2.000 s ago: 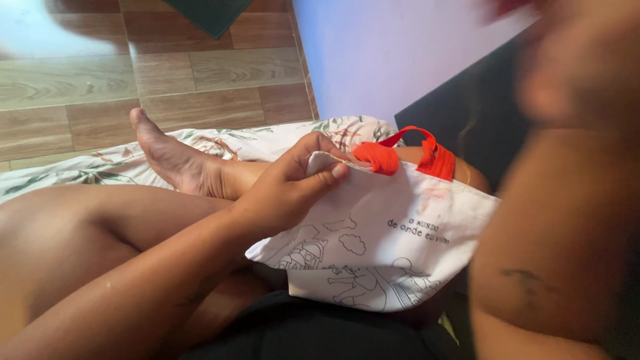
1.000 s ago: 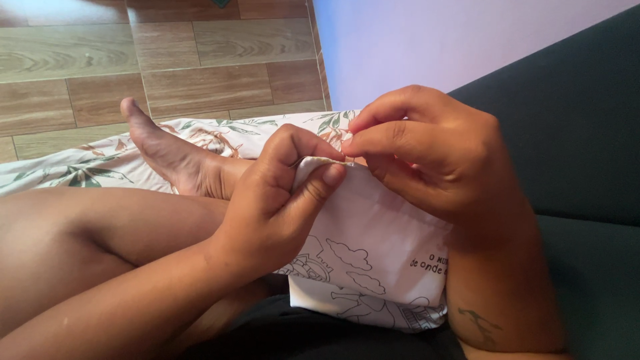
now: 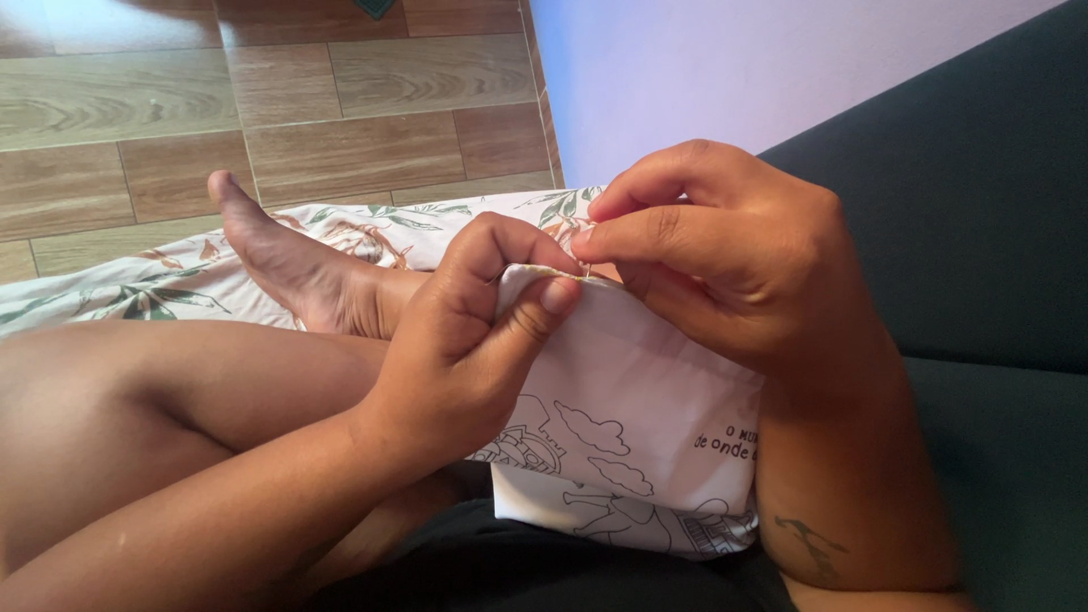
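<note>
A white cloth bag [image 3: 629, 365] printed with black line drawings and writing lies over my lap. My left hand [image 3: 476, 340] pinches its upper edge between thumb and bent forefinger, where a yellowish stitched line runs along the hem. Just right of that pinch, my right hand [image 3: 731, 246] holds the tips of thumb and forefinger together on a thin, pale thing at the edge, perhaps a needle; it is too small to name surely. The bag's red handles are not visible, and my right hand and forearm cover part of its right side.
A bare foot [image 3: 272, 255] and bent legs rest on a white cloth with a leaf pattern [image 3: 161, 293]. Beyond are wood-look floor tiles [image 3: 357, 153] and a pale wall [image 3: 680, 68]. A dark upholstered seat [image 3: 986, 221] is at the right.
My right hand, raised and blurred at the upper right two seconds ago, has come down to the bag's edge beside my left hand. The red handles, visible then, are out of sight.
</note>
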